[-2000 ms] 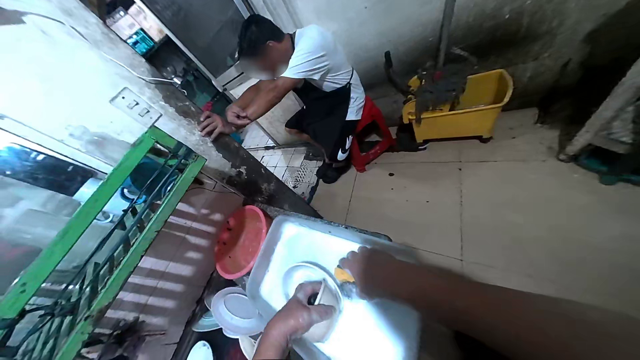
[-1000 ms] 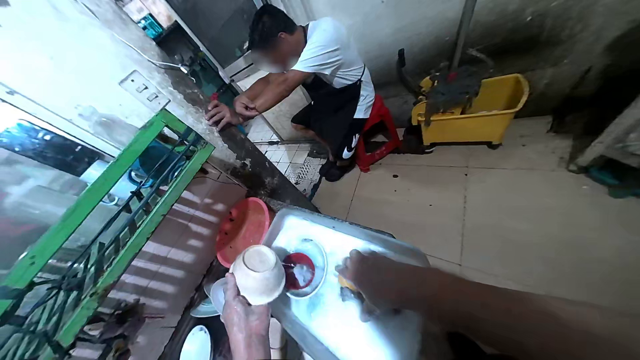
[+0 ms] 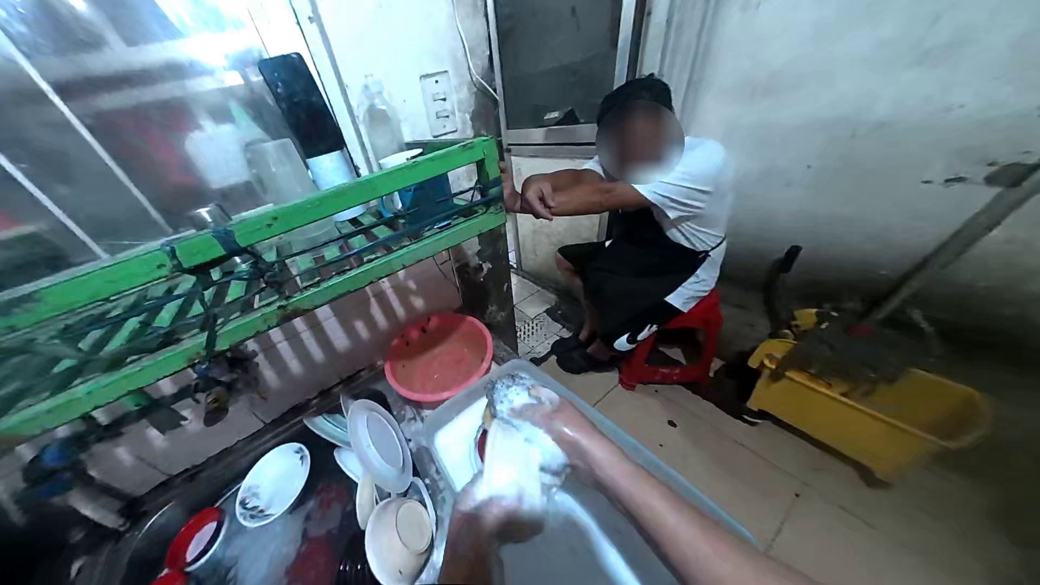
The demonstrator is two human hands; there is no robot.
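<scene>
Both hands are over a grey plastic tub [image 3: 455, 406] of sudsy water. My left hand [image 3: 500, 520] holds a white, suds-covered dish [image 3: 513, 467] from below; its exact shape is blurred by foam and glare. My right hand [image 3: 552, 422] is at the dish's upper side, pressing a foamy scouring pad [image 3: 512, 392] with a bit of yellow beside it. A cream bowl [image 3: 390, 540] lies upside down left of the tub, beside a translucent white lid or plate [image 3: 379, 447].
An oval white plate [image 3: 273, 485] and a red bowl [image 3: 195, 538] lie in the sink area. A pink-red basin [image 3: 439, 357] stands behind the tub. A green rack [image 3: 325, 203] runs along the left. A person [image 3: 650, 219] sits on a red stool [image 3: 691, 345]; a yellow mop bucket [image 3: 861, 422] stands right.
The cream bowl that my left hand held one second ago now lies beside the tub. My hands have come together on a foamy white dish. The view has turned noticeably.
</scene>
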